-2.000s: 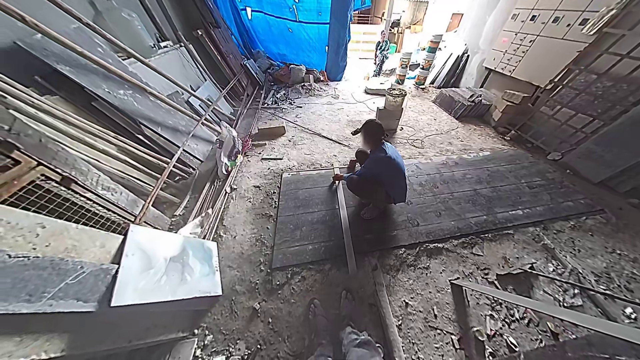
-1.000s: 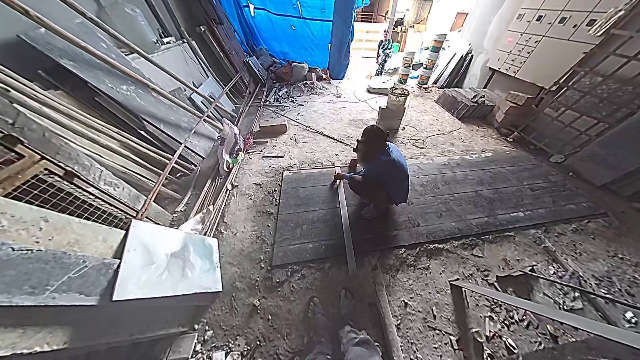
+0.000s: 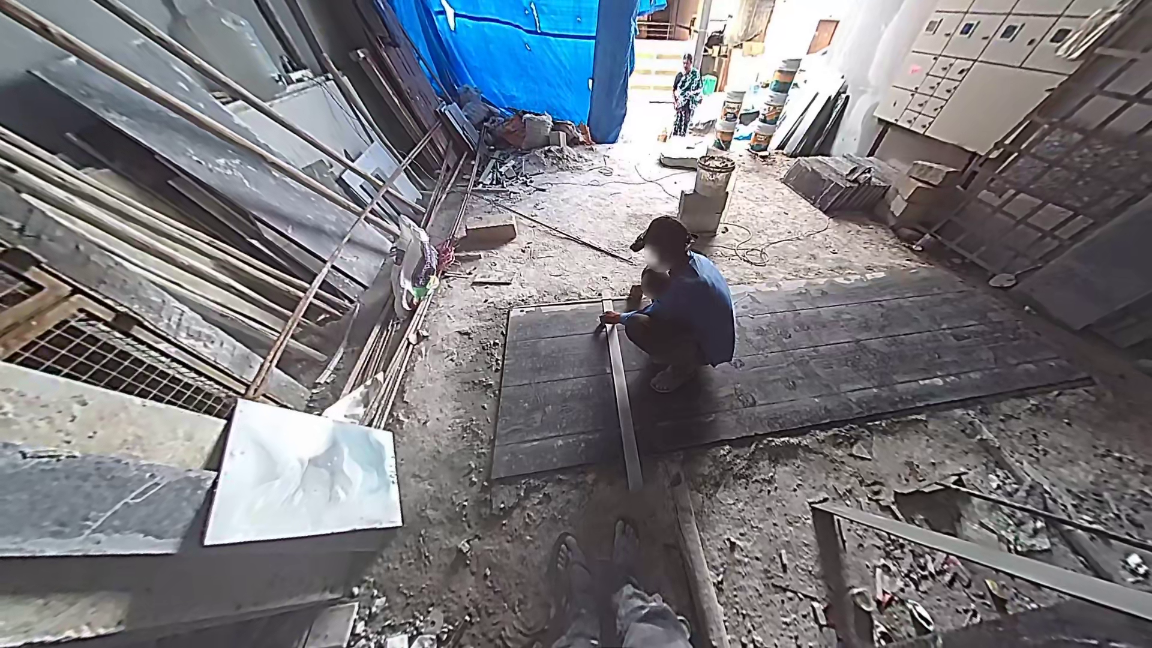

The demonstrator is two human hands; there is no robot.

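Note:
Neither of my hands shows; my two feet point(image 3: 594, 558) stand on the dirt floor at the bottom of the view. Ahead of them lies a large dark panel of long boards point(image 3: 558, 387). A long straight metal bar point(image 3: 623, 405) lies across the panel, its near end sticking out past the edge. A person in a blue shirt and dark cap point(image 3: 697, 306) squats on the panel, one hand at the far part of the bar. What that hand holds is too small to tell.
Metal pipes point(image 3: 180, 243) and sheets lean at the left, above a white tile point(image 3: 306, 477) on a ledge. A wooden pole point(image 3: 695, 558) lies by my feet, and a metal frame point(image 3: 981, 558) stands lower right. Farther off are a bucket point(image 3: 714, 175), stacked slabs point(image 3: 832, 180) and another person point(image 3: 686, 94).
The squatting person's head has shifted a little, and the cap's brim points to the left again. The bar and the panel have stayed in place.

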